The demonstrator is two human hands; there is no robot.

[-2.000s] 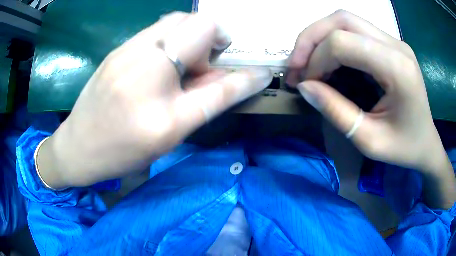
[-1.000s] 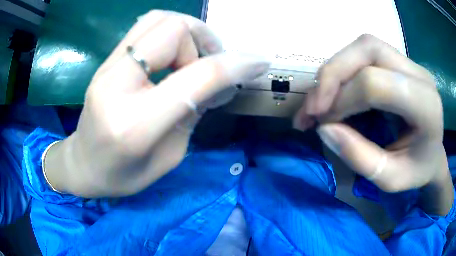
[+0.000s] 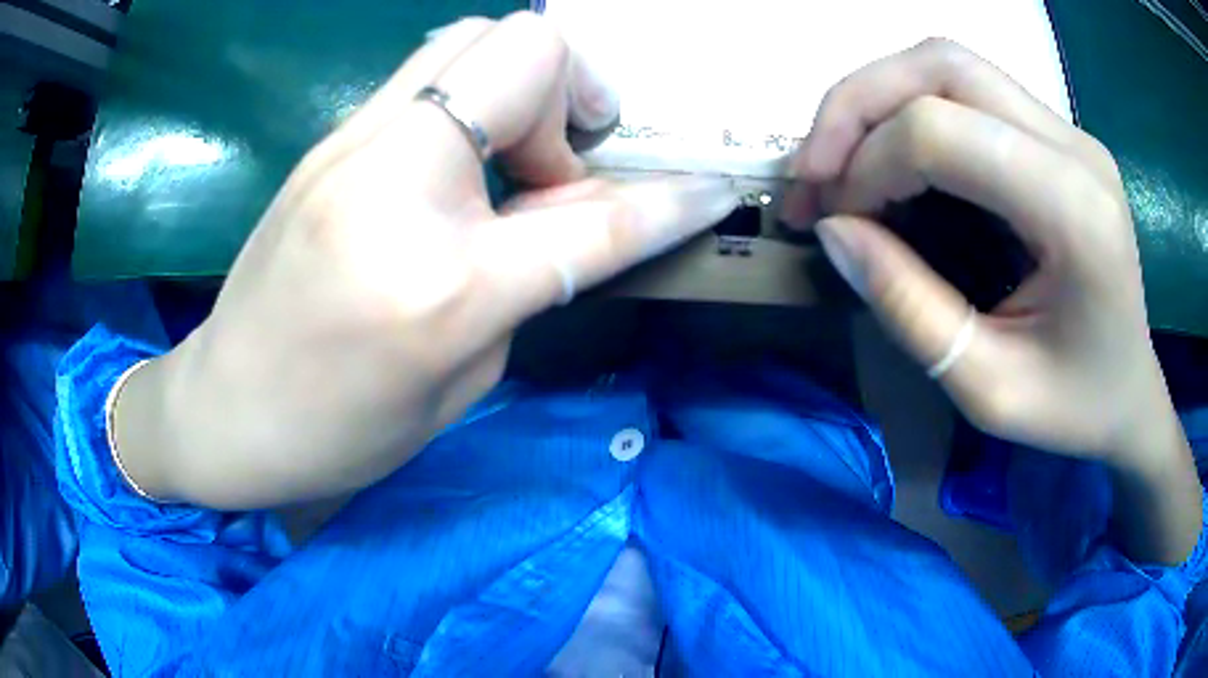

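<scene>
The flat grey-brown fixture (image 3: 722, 277) lies at the near edge of the white-lined tray (image 3: 795, 80). One black square opening with small bright pins beside it shows between my hands. My left hand (image 3: 384, 278) lies over the fixture's left part, its thumb tip touching the fixture beside the opening. My right hand (image 3: 1007, 252) is at the fixture's right part, index finger and thumb close together at its surface. Whether a small part is between the right fingertips cannot be seen. The fixture's two ends are hidden by my hands.
The glossy green bench surface (image 3: 186, 172) extends left and right of the tray. Faint print shows along the liner's near edge. A grey machine part (image 3: 53, 40) is at the upper left. The blue smock is below the bench edge.
Since one second ago, my left thumb has moved right to the opening, and my right hand has moved slightly up and left, closer to it. The fixture also sits slightly differently.
</scene>
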